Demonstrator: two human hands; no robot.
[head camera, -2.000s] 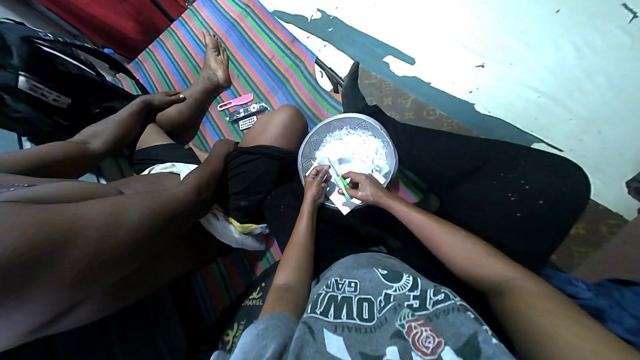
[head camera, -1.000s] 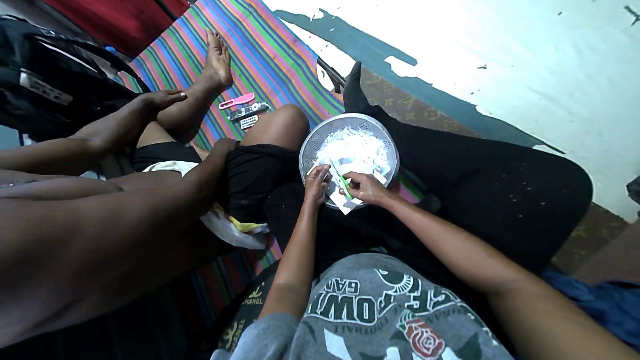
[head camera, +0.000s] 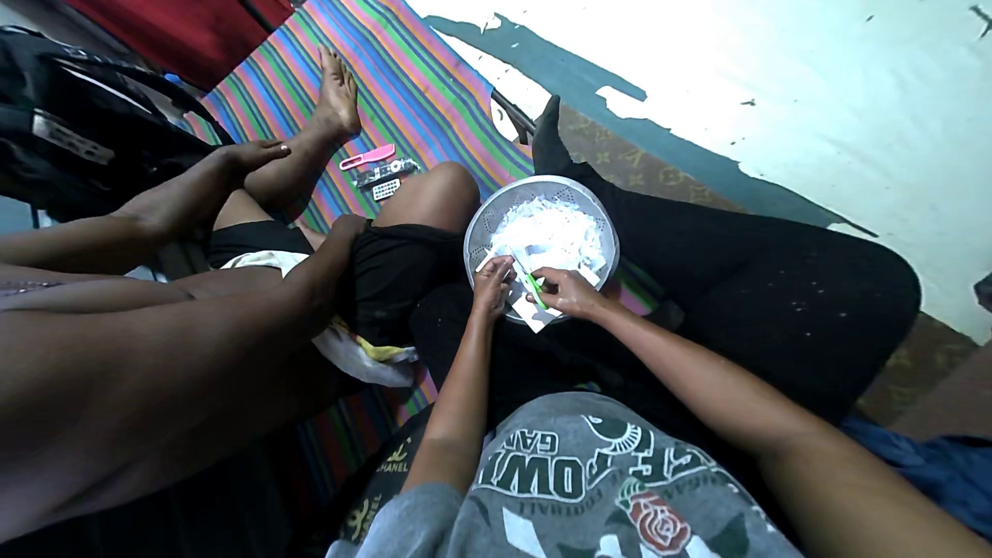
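A perforated metal colander (head camera: 479, 225) rests at my lap, heaped with shredded white paper (head camera: 552, 226). Over its near rim, my right hand (head camera: 570, 292) is closed on green-handled scissors (head camera: 535, 291), whose blades point away from me toward the paper pile. My left hand (head camera: 494, 284) is at the left of the scissors, its fingertips pinched at the edge of a white paper piece. Another angular piece of white paper (head camera: 535, 315) sticks out over the near rim below the scissors, between my two hands.
Another person (head camera: 256, 310) sits close at my left, legs on the striped mat (head camera: 434, 93). A pink comb (head camera: 367, 157), a wrapped remote control (head camera: 387, 172) and a small white keypad remote (head camera: 385, 190) lie beyond that person's knee. A black backpack (head camera: 77, 139) stands at the far left.
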